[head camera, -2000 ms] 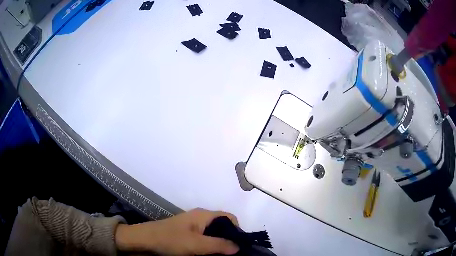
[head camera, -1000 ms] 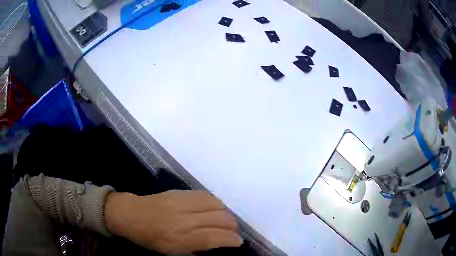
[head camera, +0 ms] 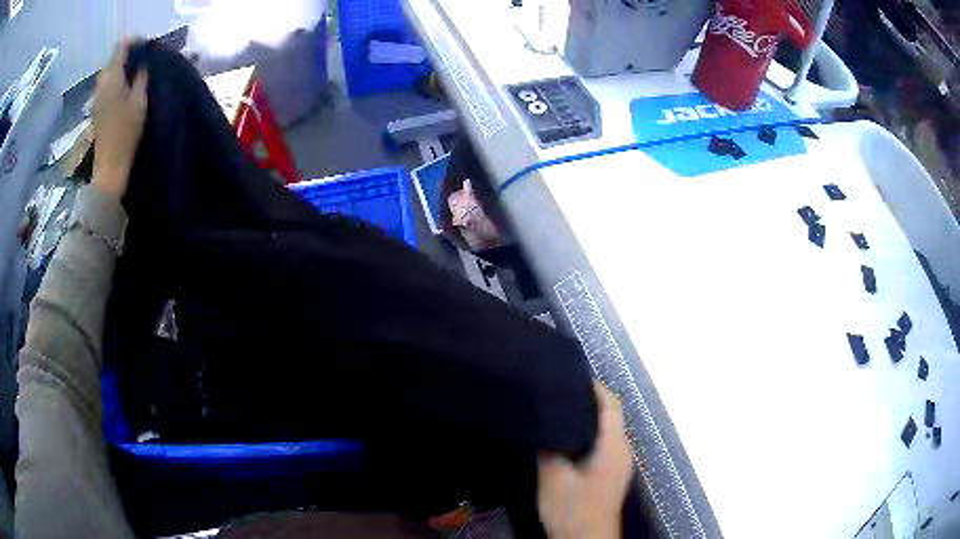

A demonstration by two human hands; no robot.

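Note:
A large black fabric panel (head camera: 368, 305) is stretched between my two hands, from the upper left down to the table's front edge. My left hand (head camera: 121, 111) grips its far end at the upper left, above a blue crate. My right hand (head camera: 592, 474) grips its near end beside the ruler-marked table edge at the lower middle. The fingers of my right hand are partly hidden by the cloth.
The white table (head camera: 695, 316) bears several small black patches (head camera: 858, 348) at right. A red tumbler (head camera: 740, 53) and blue Jack strip (head camera: 684, 121) are at its far end. A blue crate (head camera: 247, 451) with dark fabric is at left. Another blue crate (head camera: 363, 200) stands beyond.
The view has swung left, and the machine head has left the picture. The black panel now hangs stretched between both hands. A hand has come into view at the lower middle.

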